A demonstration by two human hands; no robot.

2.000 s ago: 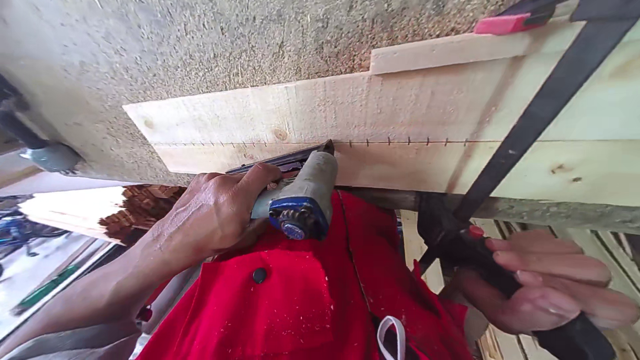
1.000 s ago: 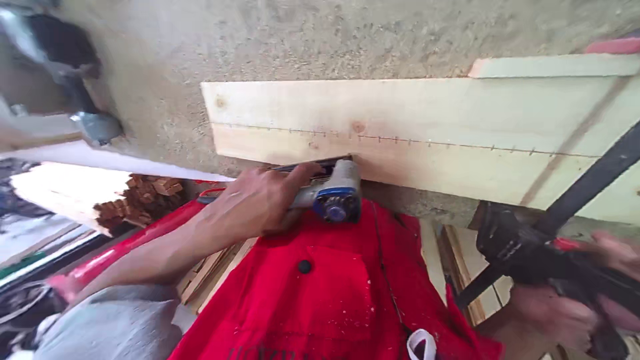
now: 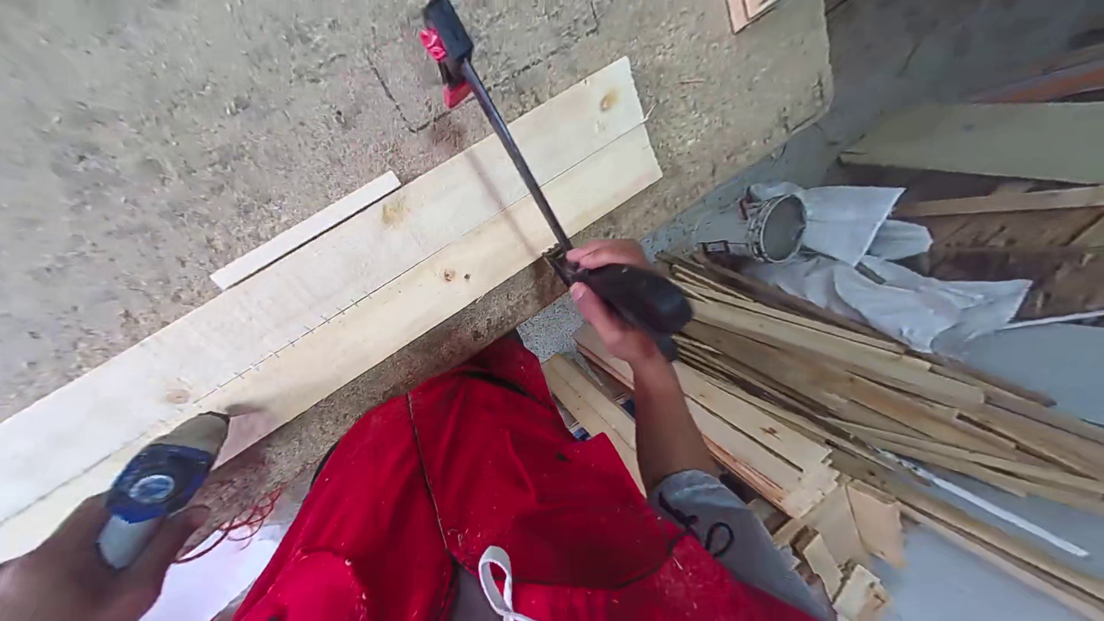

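Observation:
Two light wooden boards (image 3: pixel 414 274) lie edge to edge on a rough bench, with a row of staples across part of their seam. At the lower left my left hand (image 3: pixel 95 561) grips a pneumatic stapler (image 3: pixel 164 474), its nose over the near board. My right hand (image 3: pixel 617 302) holds the black handle of a bar clamp (image 3: pixel 522 159). The clamp's bar crosses above both boards, and its far jaw with red pads is beyond their far edge. A narrow wooden strip (image 3: pixel 306 228) rests along the far board's edge.
The concrete-like bench top (image 3: pixel 285 86) extends past the boards. Long wooden offcuts (image 3: pixel 819 371) are piled on the right below the bench. Near them are a metal bucket (image 3: pixel 780 228) and white sacking (image 3: pixel 897 285). Red cord (image 3: pixel 246 522) hangs near the stapler.
The view has swung right along the boards. The bar clamp, earlier reaching across the boards' right part, now has its far jaw off to their far side. The stapler remains in my left hand.

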